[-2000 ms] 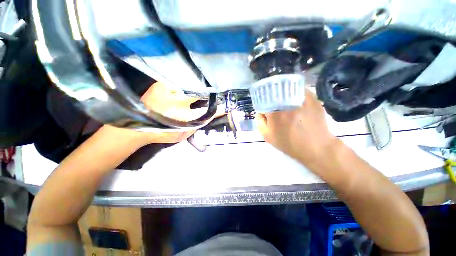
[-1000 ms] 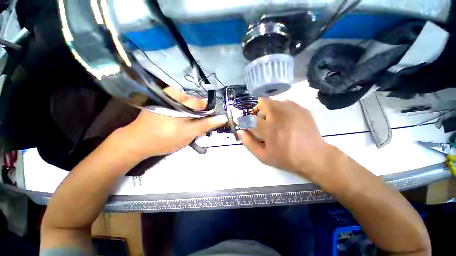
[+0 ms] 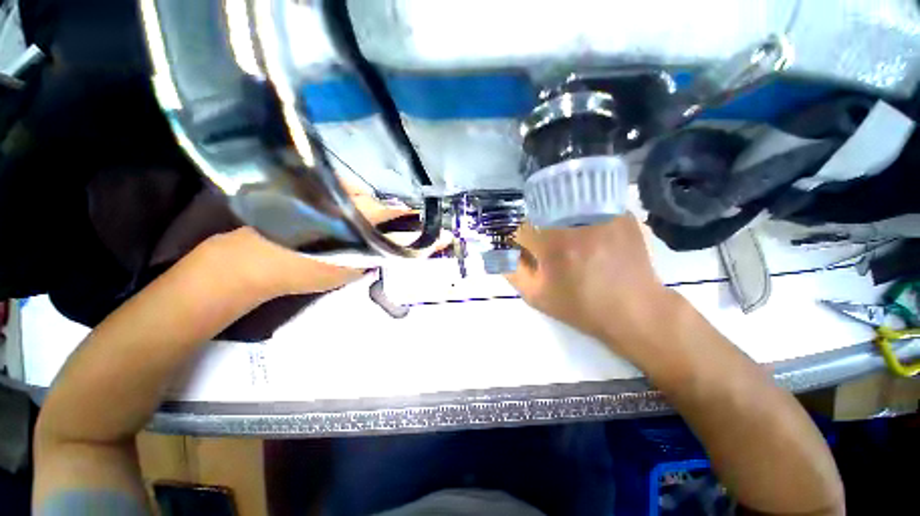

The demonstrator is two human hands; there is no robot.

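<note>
The white sewing machine head [image 3: 454,131] with its blue stripe hangs over the work. The presser foot and needle area [image 3: 462,230] sits between my hands. My left hand [image 3: 277,267] lies left of it on the dark garment fabric [image 3: 131,247]; its fingers are partly hidden behind the machine's shiny curved metal part. My right hand [image 3: 590,267] is just right of the needle area beside a small pale knob [image 3: 500,261]; its fingertips are partly hidden. Whether either hand pinches anything does not show.
A white ribbed knob [image 3: 577,191] sticks out above my right hand. A black cloth roll [image 3: 691,181] hangs at the right. Scissors with yellow and green handles [image 3: 896,348] lie at the table's right edge. A ruler tape [image 3: 434,411] runs along the front, above a blue crate [image 3: 661,484].
My left hand has drawn back left from the needle area, where its thumb was a second ago. My right fingers have shifted up beside the small knob. The whole view has shifted slightly.
</note>
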